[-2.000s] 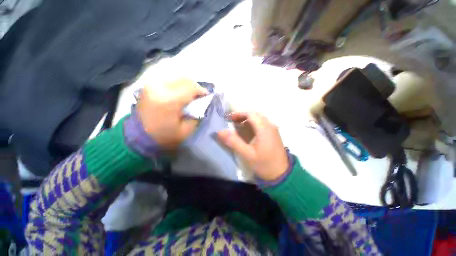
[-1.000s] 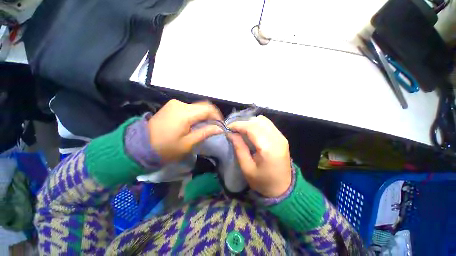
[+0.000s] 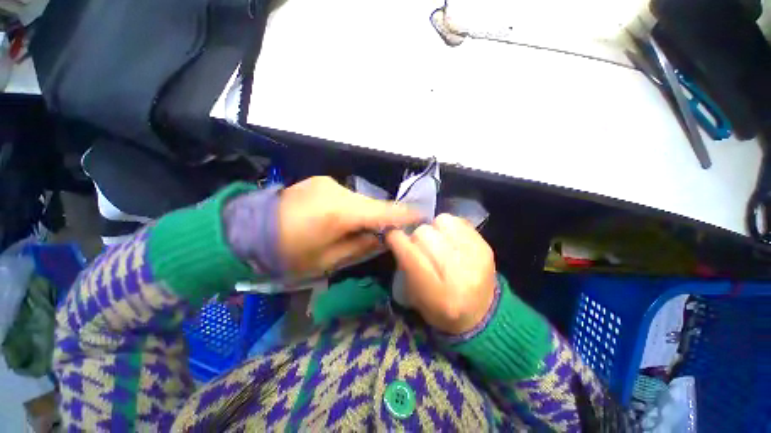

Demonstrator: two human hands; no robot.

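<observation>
My left hand (image 3: 330,224) and my right hand (image 3: 448,271) meet over my lap, in front of the table edge. Their fingertips touch and pinch a light grey fabric piece (image 3: 418,194). Part of the fabric, with a thin dark edge, sticks up above the fingers, and a paler corner shows to the right. The pinched spot is mostly hidden by the fingers.
White table (image 3: 355,84) lies ahead. Dark fabric panels (image 3: 127,68) are stacked at its left. Snips with a blue handle (image 3: 706,110), a slim grey tool (image 3: 686,118), a black block (image 3: 710,51) and black scissors (image 3: 759,203) lie right. Blue baskets (image 3: 604,326) stand below.
The hands have come from over the table down to my lap with the light fabric. Since a second ago, the left hand has turned and more fabric sticks up above the fingers. The view has tilted down.
</observation>
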